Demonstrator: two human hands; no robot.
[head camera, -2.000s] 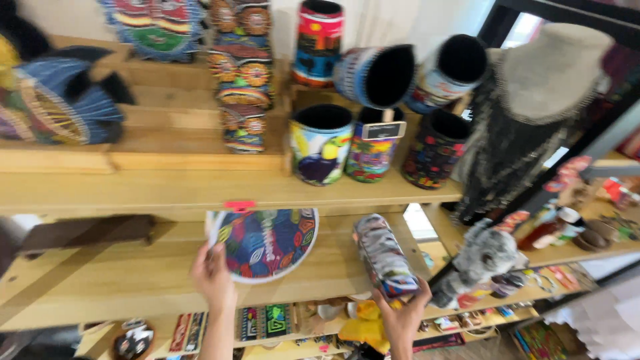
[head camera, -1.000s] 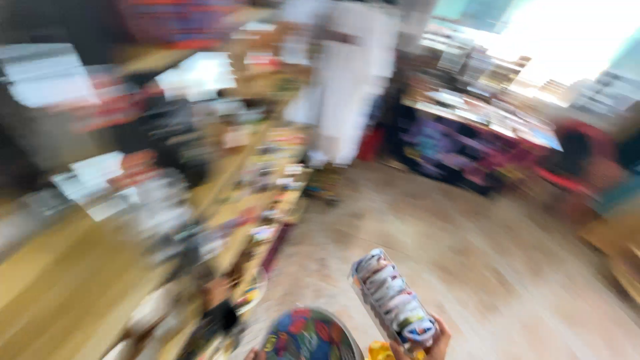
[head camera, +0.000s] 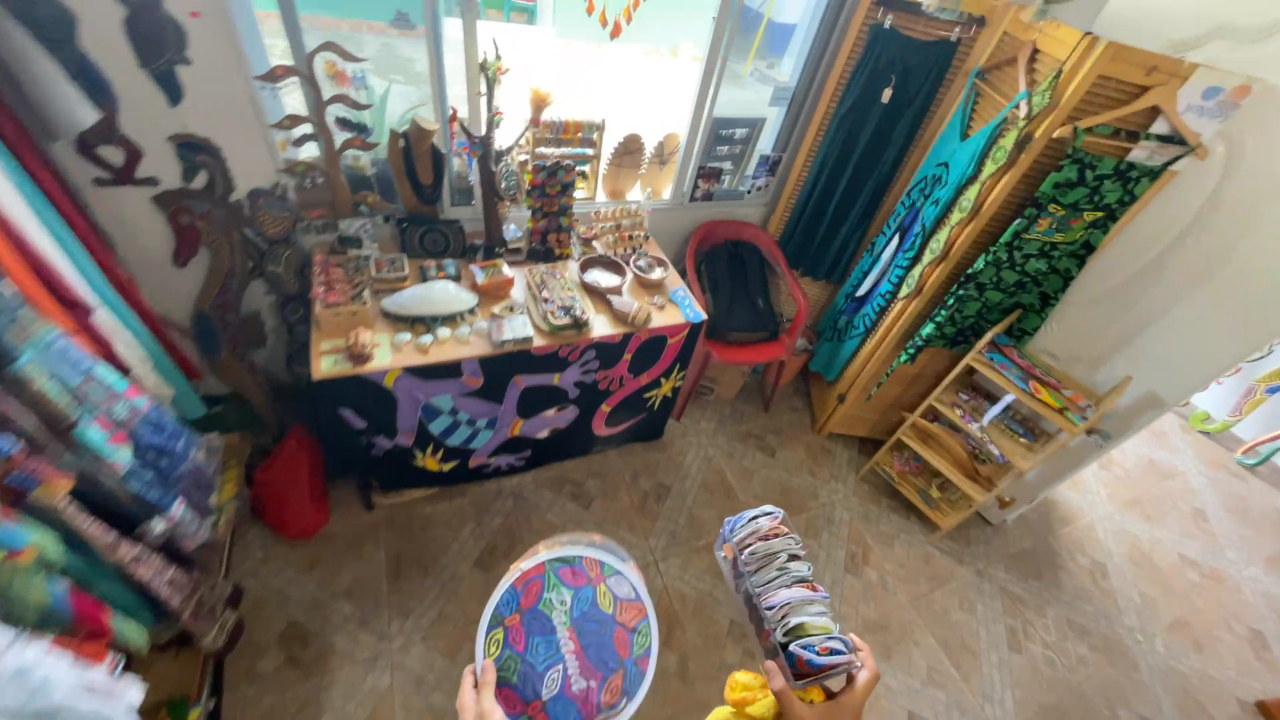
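Note:
My left hand grips the lower left edge of a round, flat item with a white rim and a multicoloured swirl pattern bearing writing; clear wrapping shows along its top. My right hand holds the lower end of a long clear container packed with a row of folded, patterned cloth items. A yellow item is at my right hand, partly cut off by the frame's bottom edge; whether that hand holds it, I cannot tell. The two held items are apart, above the tiled floor.
Ahead stands a display table with bowls, shells and jewellery, draped in lizard-patterned cloth. A red chair holds a black backpack. At right are a small wooden shelf and hanging garments. A red bag and textile stacks are at left.
The view has swung from the shelves to the table by the window. Both hands have come away from the shelf with the round item and the clear container.

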